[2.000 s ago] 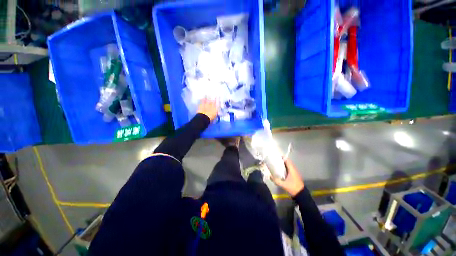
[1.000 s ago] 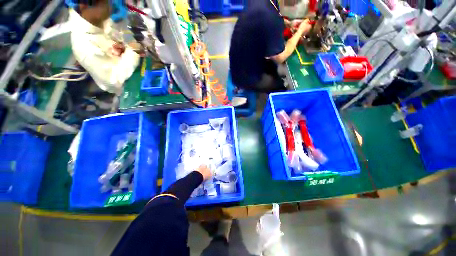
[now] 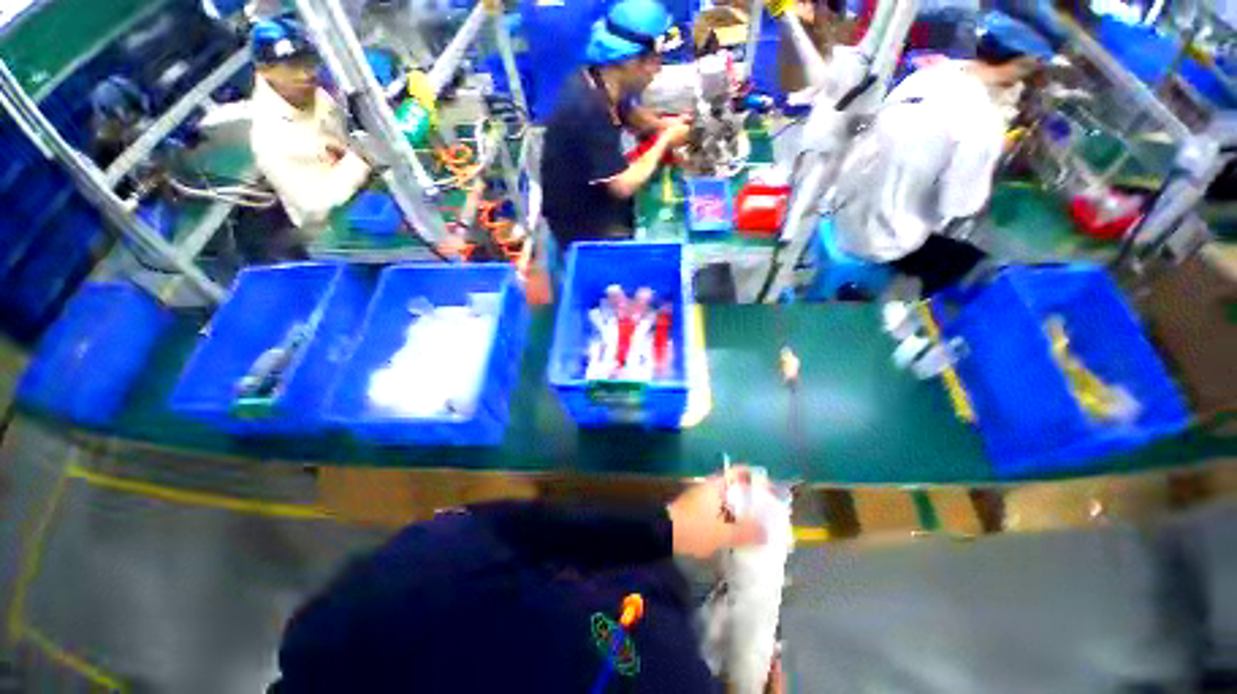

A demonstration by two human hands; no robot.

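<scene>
A long white bundle (image 3: 754,583), apparently in a clear bag, stands roughly upright before my body at the bench's front edge. My left hand (image 3: 703,518) is at its top end, with the fingers closed on it; they are blurred. Of my right hand (image 3: 776,672) only a sliver shows at the bottom edge, against the bundle's lower side; its fingers are hidden. A blue bin with white bagged parts (image 3: 434,359) stands on the bench to the left.
The green bench (image 3: 848,407) also bears a bin with red-and-white bundles (image 3: 628,336), a bin with yellow bundles (image 3: 1085,380), a bin with dark parts (image 3: 271,359) and another bin (image 3: 95,353) at far left. Several people in blue caps sit behind it among machines and slanted metal posts.
My left hand has left the bin of white parts and moved right to the bundle's top. The view has shifted right and up, showing the yellow bundles and more seated people.
</scene>
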